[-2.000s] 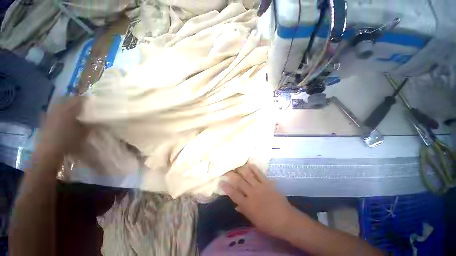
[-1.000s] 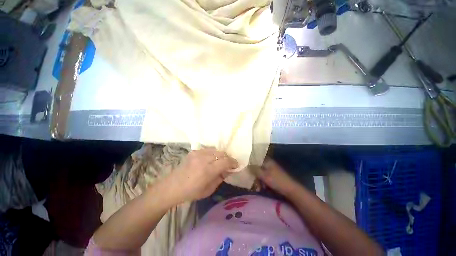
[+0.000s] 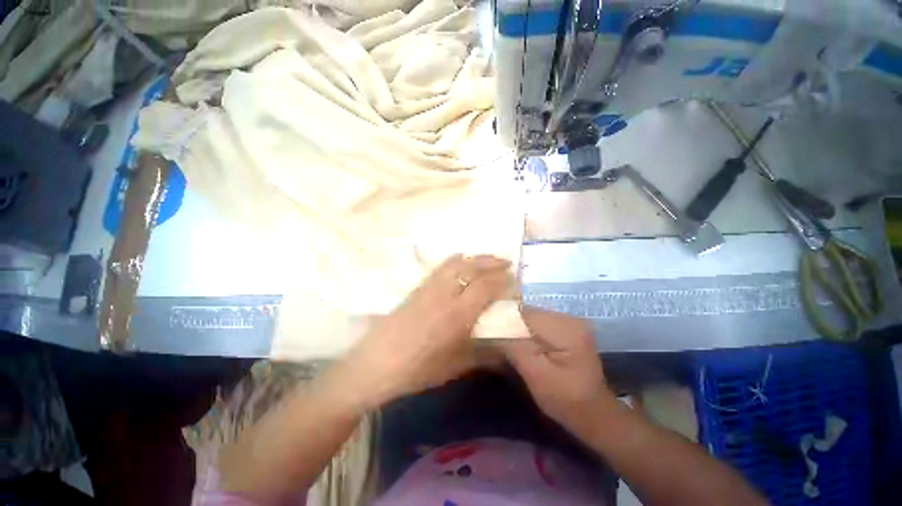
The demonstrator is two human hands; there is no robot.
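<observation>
The cream garment piece (image 3: 297, 148) lies heaped on the table left of the needle, with its right edge running from the presser foot (image 3: 524, 178) towards me. My left hand (image 3: 450, 316) lies over the cloth near the table's front edge, its fingers on the fabric edge. My right hand (image 3: 559, 356) holds the folded end of the edge (image 3: 501, 321) beside it. The fingertips of both hands are partly hidden. The white sewing machine (image 3: 633, 40) stands at the upper right, its lamp glare washing out the cloth near the needle.
Right of the needle lie a bent silver arm (image 3: 673, 212), a screwdriver (image 3: 717, 188) and scissors (image 3: 841, 287). A measuring strip (image 3: 653, 299) runs along the front edge. A blue basket (image 3: 781, 415) stands below right. More cream cloth (image 3: 346, 455) hangs below the table, and a grey box (image 3: 40, 188) is far left.
Both hands, with the fabric edge, have moved up from below the table edge to its front border. The view has shifted, showing more of the machine and the heaped cloth.
</observation>
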